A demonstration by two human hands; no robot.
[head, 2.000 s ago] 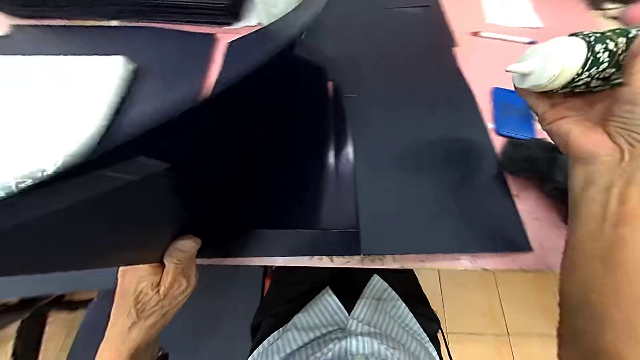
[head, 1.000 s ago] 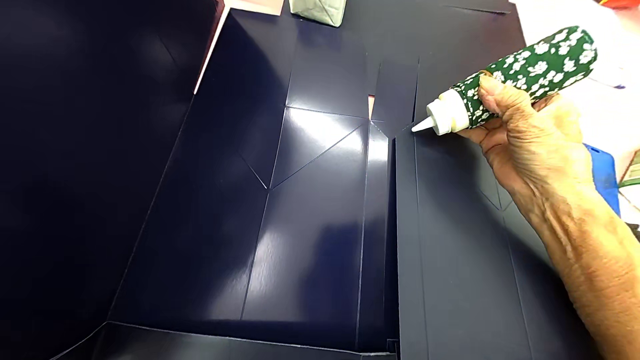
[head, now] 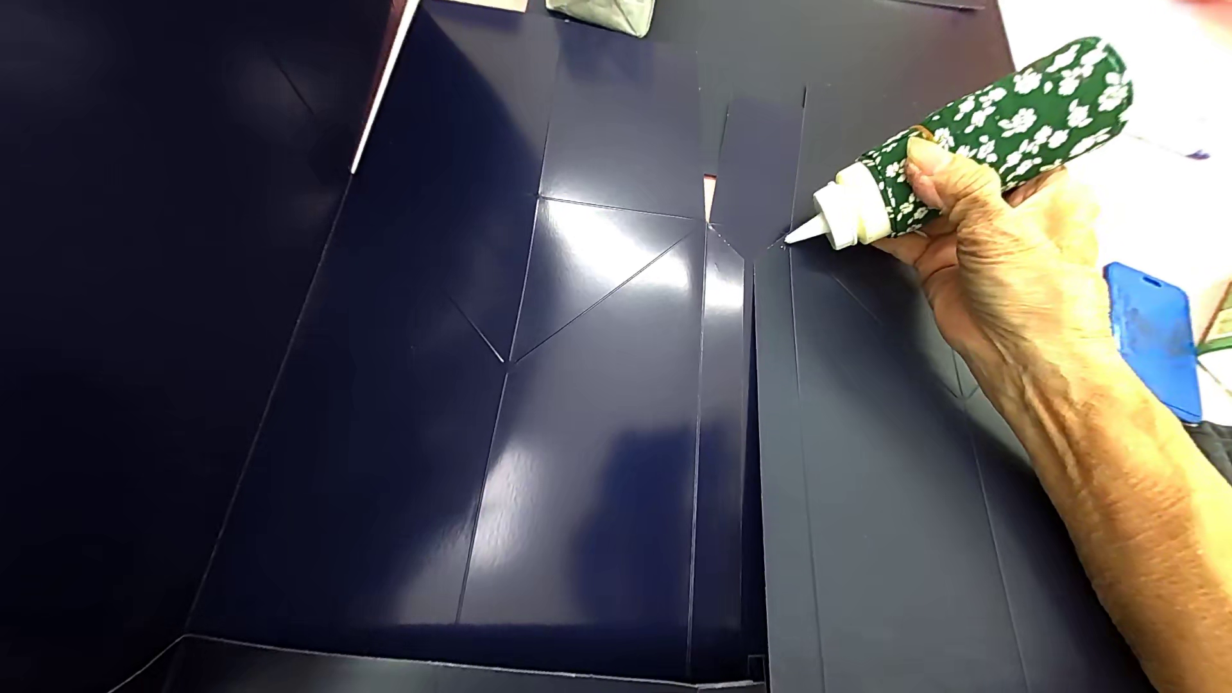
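My right hand (head: 1011, 231) is closed around a squeeze bottle (head: 1030, 115) with a white nozzle and a green cover patterned with white flowers. The bottle lies tilted, its nozzle tip at the crease of a dark navy sheet (head: 866, 500), near a notched flap (head: 760, 164). Whether the tip touches the sheet cannot be told. Beside that sheet, to the left, is a glossy dark blue creased sheet (head: 597, 414) with score lines and bright reflections. My left hand is out of view.
A blue plastic card holder (head: 1155, 337) lies right of my forearm. A pale wrapped block (head: 606, 12) sits on the sheets at the top. Another dark panel (head: 144, 289) fills the left side. A thin pen-like item (head: 1169, 147) lies at the upper right.
The bottle in my right hand has come from the upper right down to the crease of the sheet. My left hand, at the sheet's lower edge two seconds ago, has left the view.
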